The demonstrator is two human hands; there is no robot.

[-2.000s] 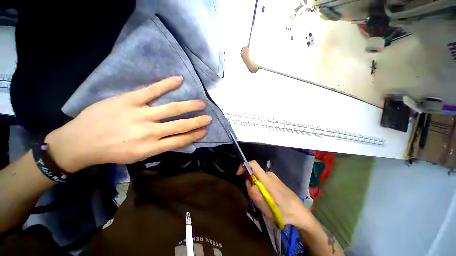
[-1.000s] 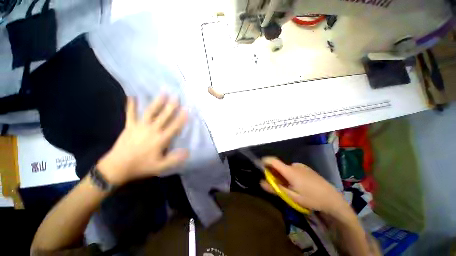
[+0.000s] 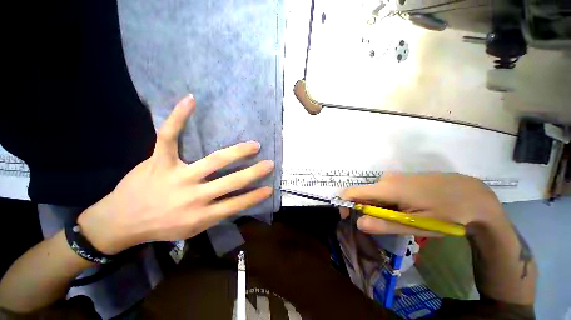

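Observation:
A grey-blue fabric panel [image 3: 213, 69] lies on the white table, with a stitched line along its straight right edge. A black fabric panel [image 3: 62, 81] lies beside it at the left. My left hand [image 3: 178, 181] lies flat on the grey-blue panel with its fingers spread, fingertips near the right edge. My right hand [image 3: 426, 200] holds the scissors [image 3: 407, 219] by the yellow handle. The blades point left and their tips touch or nearly touch the panel's edge near its lower corner. Whether the blades are parted cannot be told.
The machine bed [image 3: 401, 81] with a brown corner patch [image 3: 307, 97] is behind, with machine parts above at the upper right. A black block [image 3: 533, 141] sits at the right. The ruler scale [image 3: 451, 180] runs along the table's front. A blue crate [image 3: 410, 302] is below right.
The grey-blue panel has turned and its edge now runs straight up and down. The scissors have moved up to that edge and lie nearly level. My left hand has moved slightly down with the view.

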